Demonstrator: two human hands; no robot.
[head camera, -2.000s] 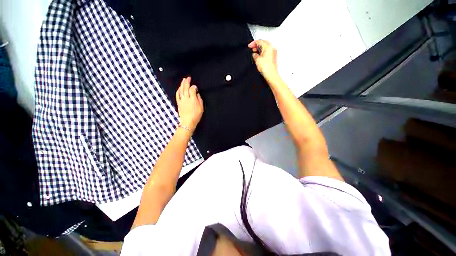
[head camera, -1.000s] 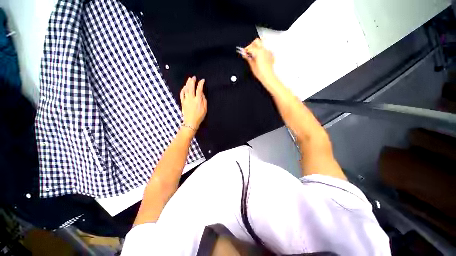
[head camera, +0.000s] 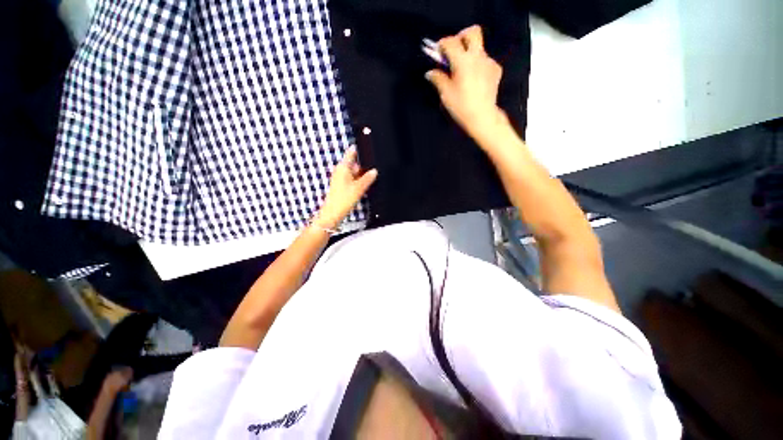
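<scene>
A black jacket (head camera: 412, 129) lies open on the white table, its black front panel before me. Its lining (head camera: 266, 112) in dark and white check spreads to the left. Light round dots run along the panel's left edge. My left hand (head camera: 345, 187) is at that edge near the hem, thumb apart from the fingers; whether it pinches the cloth I cannot tell. My right hand (head camera: 470, 79) is over the upper panel and holds small metallic snips (head camera: 434, 51), their tips pointing up and left.
The white table (head camera: 618, 94) shows to the right, with its front edge running beside my right arm. Black cloth (head camera: 172, 292) hangs at the lower left. Another person's arm (head camera: 105, 404) shows at the bottom left. Brown rolls or heaps (head camera: 713, 344) lie low at the right.
The view has swung, and the jacket sits higher in it. My right hand has moved up over the panel with the snips. My left hand has moved down to the panel's edge near the hem.
</scene>
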